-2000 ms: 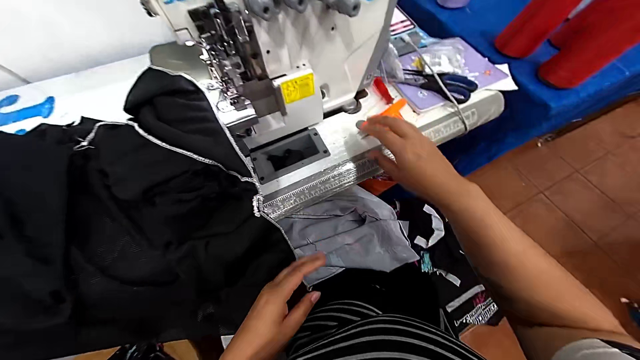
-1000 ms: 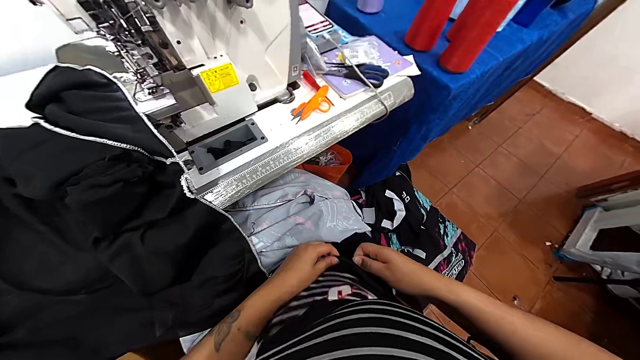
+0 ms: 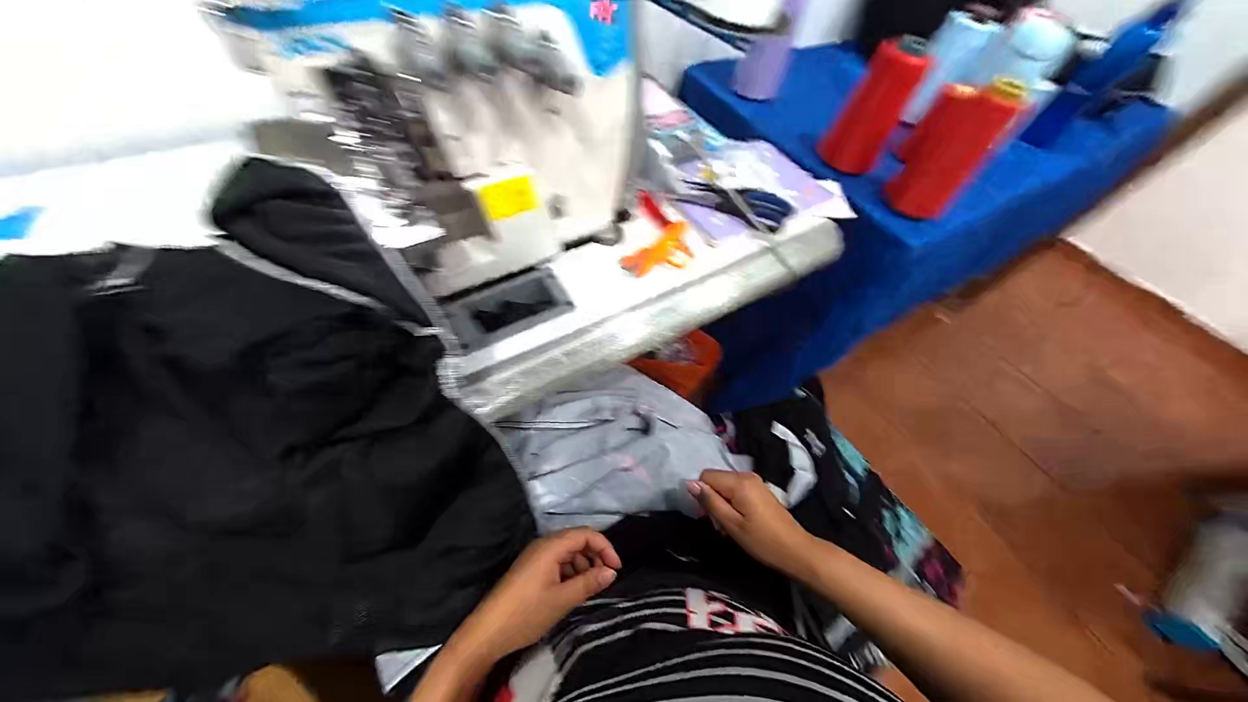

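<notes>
My left hand [image 3: 561, 585] is curled above my lap, near the right edge of a black fabric garment [image 3: 263, 448] with white overlocked seams. Nothing shows between its fingers. My right hand [image 3: 746, 512] has bent fingers near the edge of a light grey cloth [image 3: 614, 448]; blur hides whether it pinches anything. Behind the black garment stands an overlock sewing machine [image 3: 546, 127]. Orange thread snips [image 3: 658, 249] lie on its bed beside a red item. Dark-handled scissors [image 3: 741, 203] rest farther right on papers and plastic.
Red thread cones [image 3: 873, 107] stand on a blue-covered table [image 3: 975, 244] at the back right. A ruler tape runs along the machine table's front edge [image 3: 663, 327]. Below it are an orange container [image 3: 687, 366] and a patterned dark cloth [image 3: 877, 497]. Tiled floor lies to the right.
My right hand was on the machine bed two seconds ago, then came down to my lap beside my left hand. Since one second ago my hands have moved apart. The orange snips remain on the bed.
</notes>
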